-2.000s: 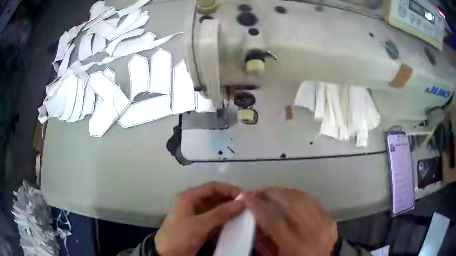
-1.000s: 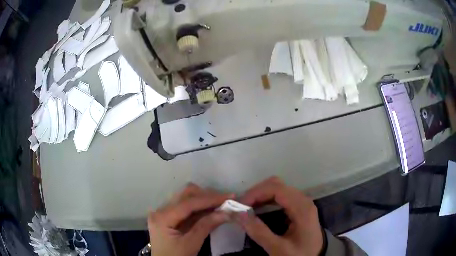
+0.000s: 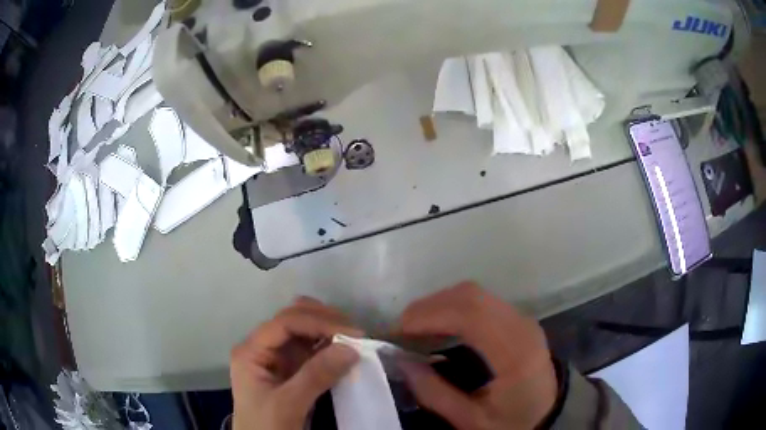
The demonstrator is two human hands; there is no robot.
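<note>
A white fabric tab [image 3: 363,393] hangs down from between my hands in front of the table's front edge. My left hand [image 3: 290,361] pinches its top left corner between thumb and fingers. My right hand [image 3: 479,357] is at the tab's top right side, somewhat blurred, with a thin pointed thing showing at its fingertips; I cannot tell what it is. Its thumb and fingers close on the tab's edge. The lower end of the tab is cut off by the picture's edge.
The sewing machine [image 3: 378,42] stands across the back. Outlined white tabs [image 3: 134,197] lie spread at left. Plain white strips [image 3: 521,101] are bunched under the machine arm. A lit smartphone [image 3: 672,197] lies at right. A frayed white bundle [image 3: 80,403] hangs at lower left.
The view has shifted, so the machine and tabs sit further left and higher. The tab's folded top has opened out, and its long face now shows. My right hand has moved slightly right.
</note>
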